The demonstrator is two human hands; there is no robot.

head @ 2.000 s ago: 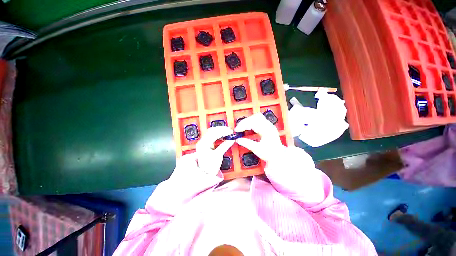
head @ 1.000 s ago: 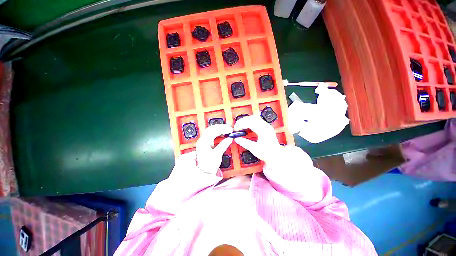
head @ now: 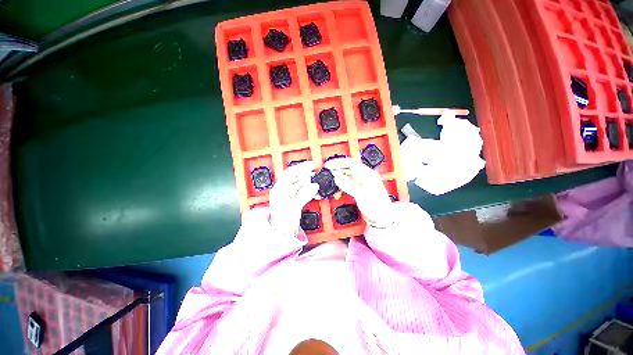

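Note:
A black squarish watch case (head: 325, 182) is held between the fingertips of my left hand (head: 293, 194) and my right hand (head: 361, 188), just above the lower part of the orange-red compartment tray (head: 223, 90). Its broad face shows, with cut corners. Both hands look bright white, so gloves or finger cots cannot be told. Other black cases lie in the tray pockets, such as one at the left (head: 262, 177) and one near my sleeves (head: 345, 214). My hands hide parts of the lower pockets. Several pockets are empty.
A white crumpled cloth (head: 448, 156) lies right of the tray, with a slim orange and white stick (head: 430, 111) behind it. A thick stack of orange-red trays (head: 510, 90) stands at the right. A white bottle (head: 429, 14) is at the back. An open cardboard box (head: 496, 229) is below the bench edge.
The held case has turned from edge-on to broad face showing, and my fingers have shifted around it. The tray and cloth sit slightly higher in the view.

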